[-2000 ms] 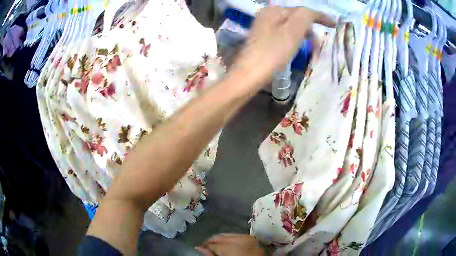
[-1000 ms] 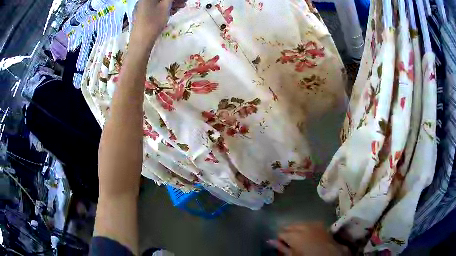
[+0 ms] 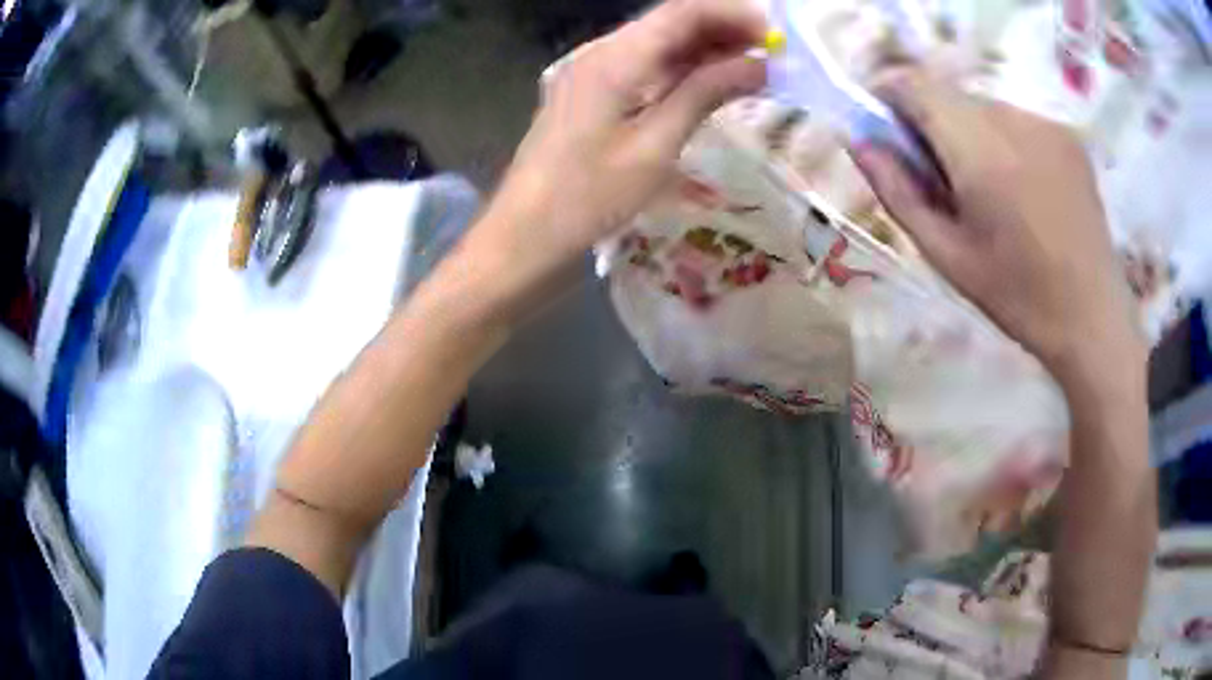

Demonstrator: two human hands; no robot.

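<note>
A cream floral garment (image 3: 744, 319) with pink-red flowers hangs in front of me at the upper right, partly blurred. A white plastic hanger (image 3: 817, 67) with a yellow marker is at its top. My left hand (image 3: 638, 120) has its fingers closed at the hanger's marker, near the top edge. My right hand (image 3: 997, 199) grips the garment at the hanger's arm, its thumb and fingers around a dark patch. The hanger's hook is hidden or outside the picture.
A white padded ironing table (image 3: 332, 292) is at the left, with a raised rounded pad (image 3: 160, 465). An iron (image 3: 282, 219) with a yellow-tan handle stands at its far end. More floral cloth (image 3: 944, 618) lies at the lower right. A small white scrap (image 3: 475, 462) shows beside the table.
The view has swung from the hanging rails to the ironing table. Both hands are now together at a hanger and floral garment; my right hand has come up from the lower edge.
</note>
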